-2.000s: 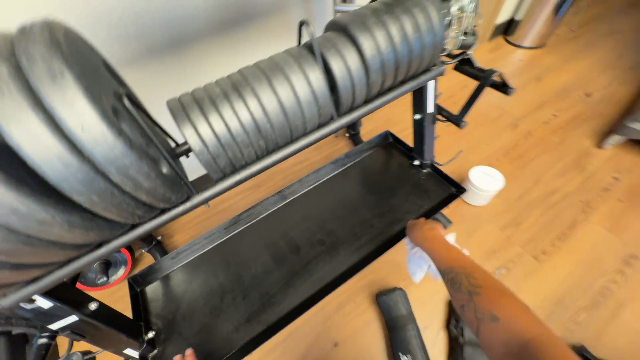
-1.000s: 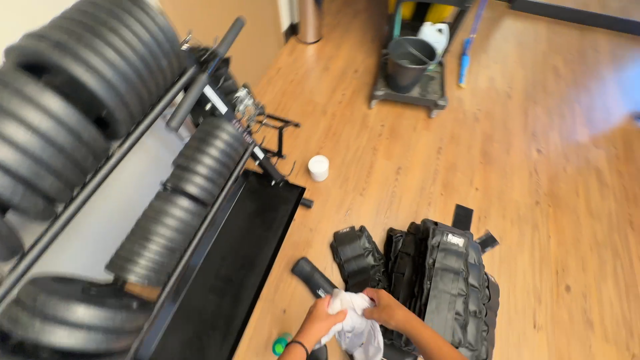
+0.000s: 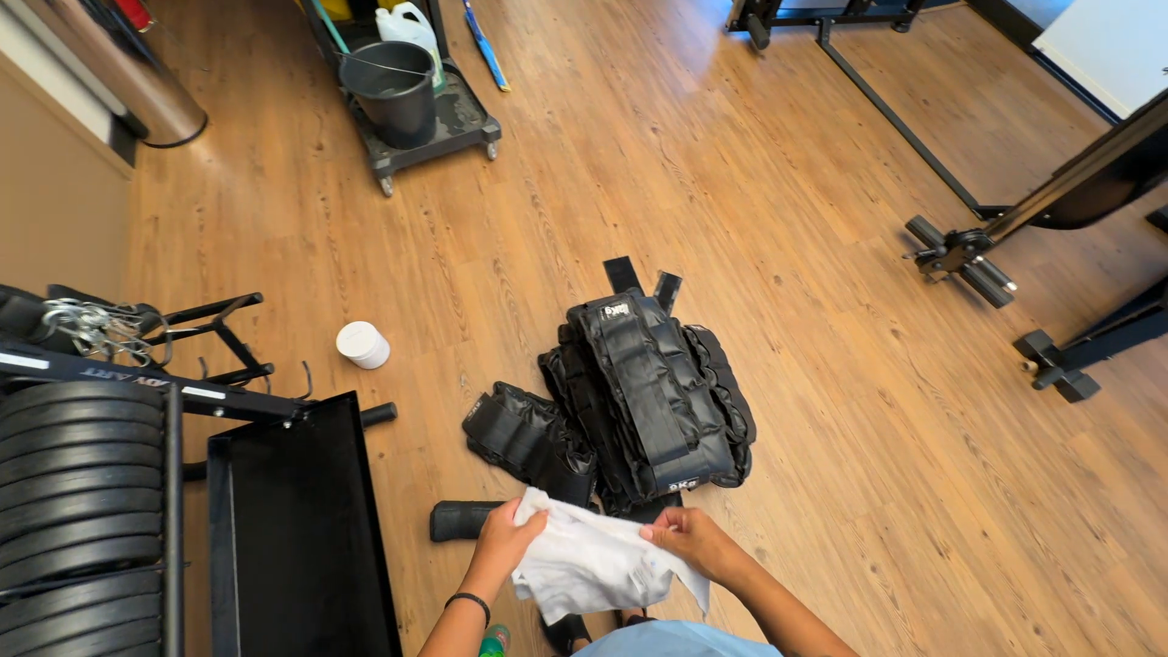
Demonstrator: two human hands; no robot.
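Note:
A white cloth (image 3: 593, 566) hangs spread between both hands, low in the view. My left hand (image 3: 513, 538), with a dark band at the wrist, pinches its upper left corner. The right edge is gripped by my right hand (image 3: 692, 540). Just beyond the cloth, black ankle or wrist weights (image 3: 648, 383) lie piled on the wood floor, with a smaller black weight cuff (image 3: 529, 433) to their left. A black padded roll (image 3: 464, 520) lies beside my left hand, partly hidden.
On the left stand a black tray (image 3: 301, 538) and a rack of weight plates (image 3: 82, 493). A white tub (image 3: 363, 345) is on the floor. Beyond it is a wheeled cleaning cart (image 3: 438, 137) with a bucket (image 3: 392, 91). Gym machine frames (image 3: 967, 251) stand at right.
The view has swung right from the tray. Two seconds ago my right hand was at the tray's edge with the cloth; one second ago both hands held it bunched. Now it is spread out.

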